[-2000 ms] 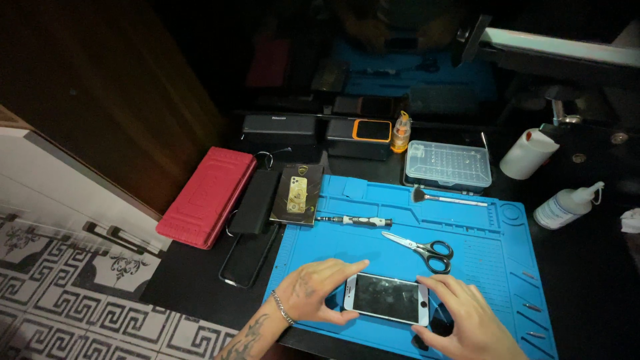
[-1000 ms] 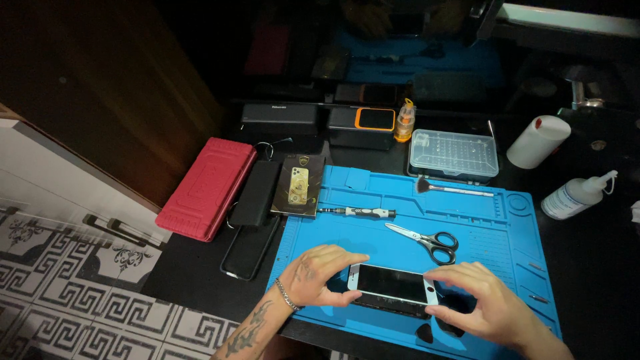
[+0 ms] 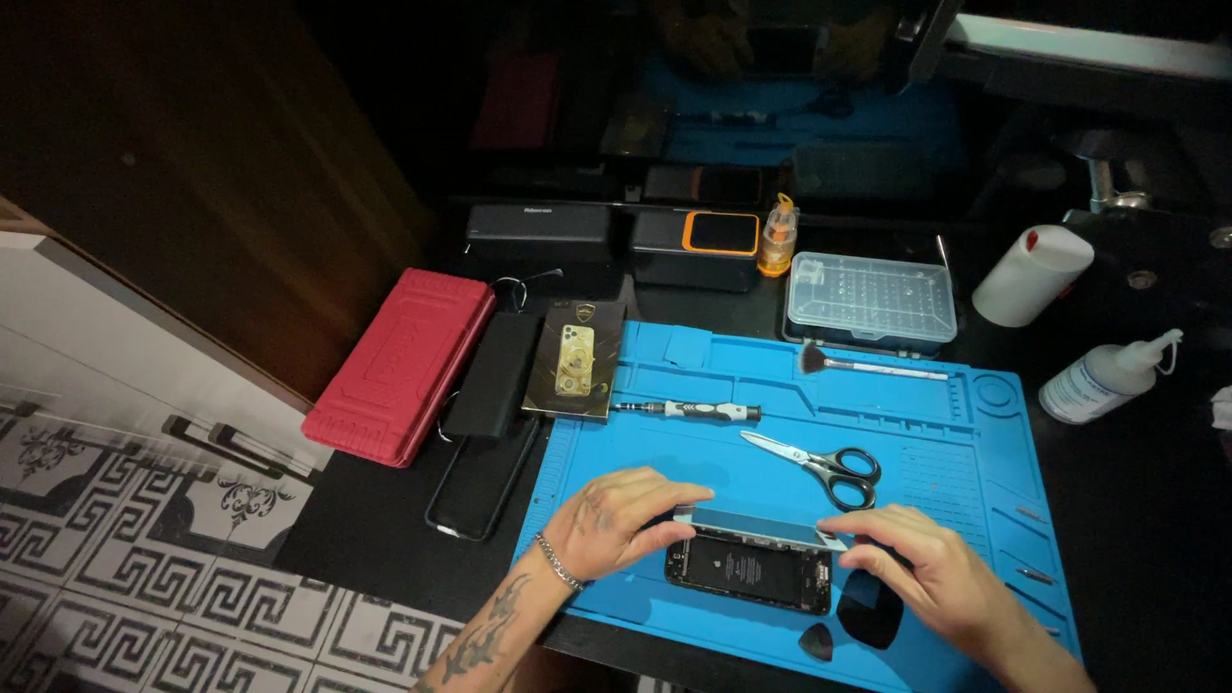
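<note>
A smartphone lies opened on the blue silicone repair mat (image 3: 664, 481). Its white-framed screen assembly (image 3: 760, 525) is tilted up above the phone body (image 3: 746, 575), whose battery and inner parts show. My left hand (image 3: 621, 525) pinches the screen's left end between thumb and fingers; my right hand (image 3: 910, 558) holds the right end the same way. Under and beside my right hand lie a dark flat opening card (image 3: 869, 611) and a small dark pick (image 3: 816, 642). Scissors (image 3: 818, 467) rest just beyond the phone, with a precision screwdriver (image 3: 688, 411) farther left.
Behind the mat stand a clear-lidded case (image 3: 871, 298), an orange-capped bottle (image 3: 779, 238) and dark boxes (image 3: 539, 226). A brush (image 3: 876, 367) lies on the mat. A white bottle (image 3: 1102, 380) is right; a red case (image 3: 399, 366), phones and a printed box (image 3: 576, 361) are left.
Both hands have raised and tilted the screen assembly away from the phone body. The battery and inner parts, not visible two seconds ago, now show.
</note>
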